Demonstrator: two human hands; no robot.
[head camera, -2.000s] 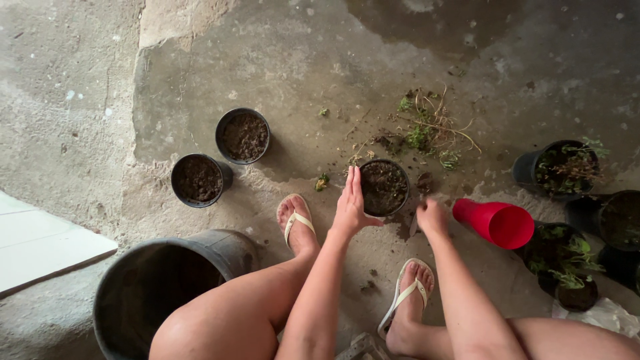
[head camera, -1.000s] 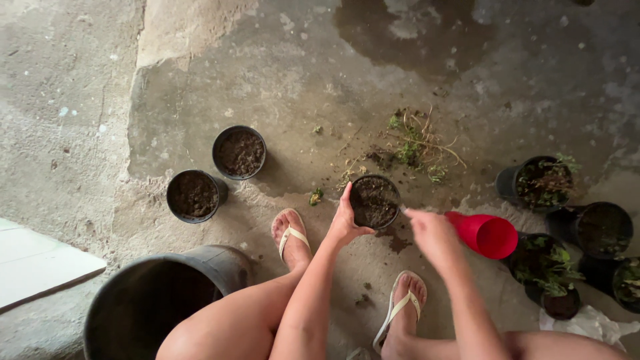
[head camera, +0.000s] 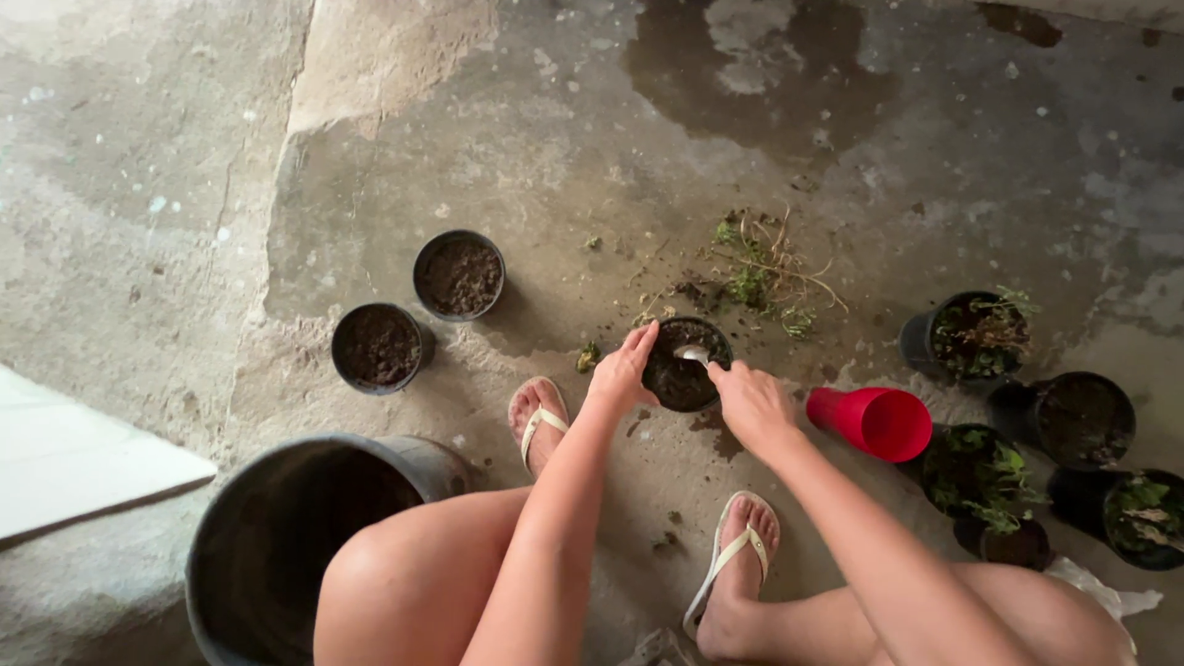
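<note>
A small black plastic plant pot (head camera: 683, 393) filled with dark soil stands on the concrete floor between my hands. My left hand (head camera: 626, 368) rests against the pot's left side, thumb and fingers around its wall. In my right hand (head camera: 751, 398) is a metal spoon (head camera: 692, 353), its bowl at the soil inside the pot; the handle is mostly hidden by my fingers. Two similar pots of soil, one nearer (head camera: 377, 349) and one farther (head camera: 460, 275), stand to the left. Uprooted stems with green leaves (head camera: 754, 282) lie just beyond the pot.
A red plastic cup (head camera: 869, 421) lies right of my right hand. Several potted plants (head camera: 980, 335) stand farther right, near a crumpled plastic bag (head camera: 1101, 587). A large dark bucket (head camera: 208, 555) is at lower left, beside a white panel (head camera: 83, 453). My sandalled feet flank the work area.
My right hand has moved from beside the pot to above its right rim, and the spoon now shows inside the pot. My left hand stays at the pot's left side.
</note>
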